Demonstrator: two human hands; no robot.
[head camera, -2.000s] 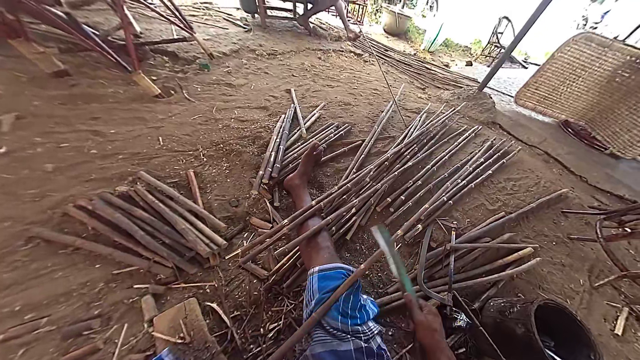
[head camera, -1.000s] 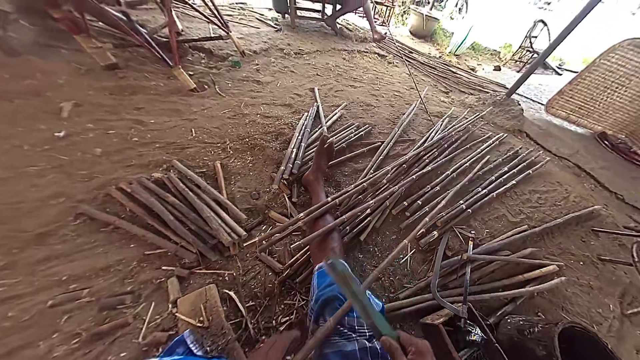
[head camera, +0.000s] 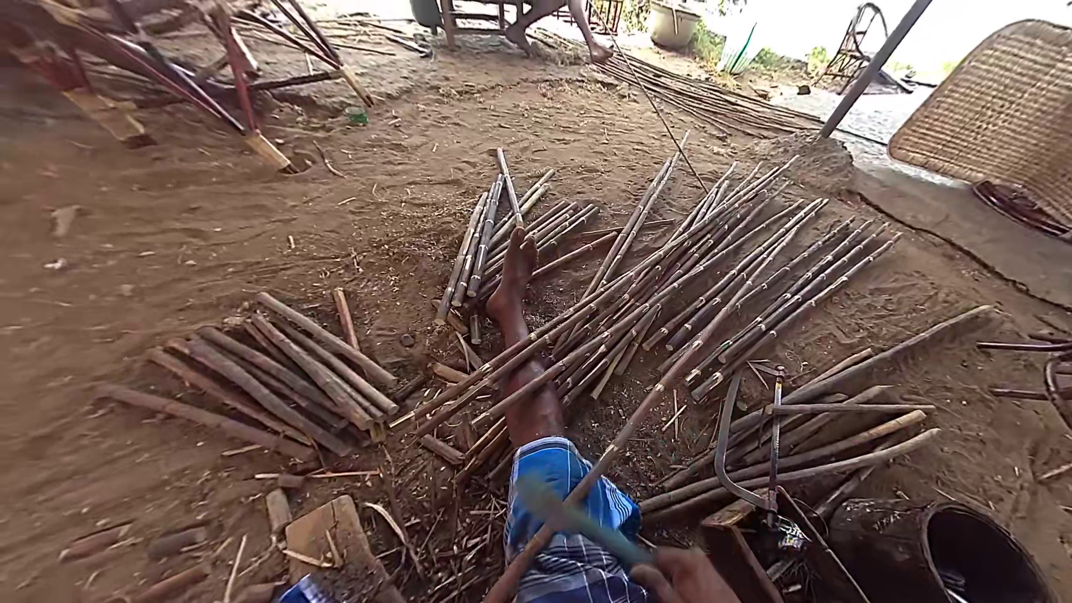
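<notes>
My right hand (head camera: 682, 576), at the bottom, is shut on a blurred greenish tool (head camera: 582, 523), perhaps a large knife. The tool crosses a long jointed cane (head camera: 645, 406) that runs from the bottom edge up to the right, over my leg in blue checked cloth (head camera: 553, 481). My left hand is out of view. Several long canes (head camera: 620, 314) lie across my shin, their far ends fanning to the right. Shorter canes (head camera: 481, 251) rest beside my foot.
Cut sticks (head camera: 276, 377) form a pile on the left, near a wooden block (head camera: 331, 536). A bow saw (head camera: 729, 444) stands against branches at right, above a dark round container (head camera: 888, 536). Another person's legs (head camera: 544, 17) show at the top. A woven panel (head camera: 997, 109) is at upper right.
The left hand, visible low at the cane one second ago, has gone from view. The green tool has swung, and its blade now points up to the left across the cane.
</notes>
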